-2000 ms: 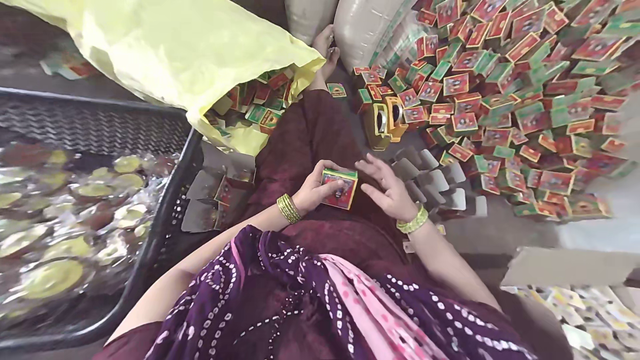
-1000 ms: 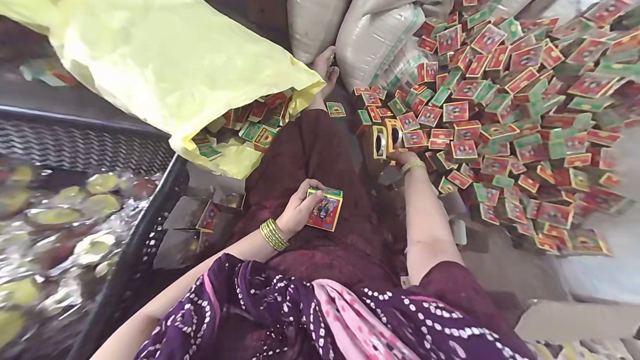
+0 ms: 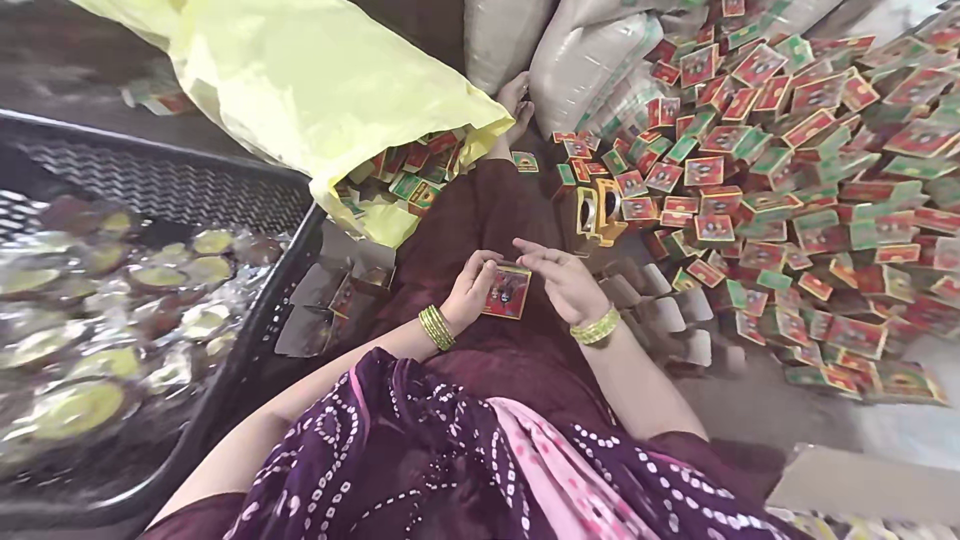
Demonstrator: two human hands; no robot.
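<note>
A small red printed carton [image 3: 507,294] with a yellow edge lies over my lap, gripped at its left side by my left hand [image 3: 471,291]. Just to its upper right is my right hand [image 3: 564,283], fingers spread near the carton's top edge; whether a fingertip touches it I cannot tell. Yellow tape rolls [image 3: 598,214] stand beyond my right hand. Open grey cartons [image 3: 337,300] are beside my left thigh, and more open cartons [image 3: 679,311] stand to the right of my right hand.
A black plastic crate [image 3: 300,225] on the left holds clear-wrapped round items. A yellow plastic bag [image 3: 300,82] with red and green cartons lies ahead. Many such cartons [image 3: 705,171] are heaped at right, beside pale sacks [image 3: 592,60]. A cardboard box [image 3: 870,487] sits at lower right.
My right hand has come back from beside the yellow tape rolls to the carton in my left hand, which keeps its hold.
</note>
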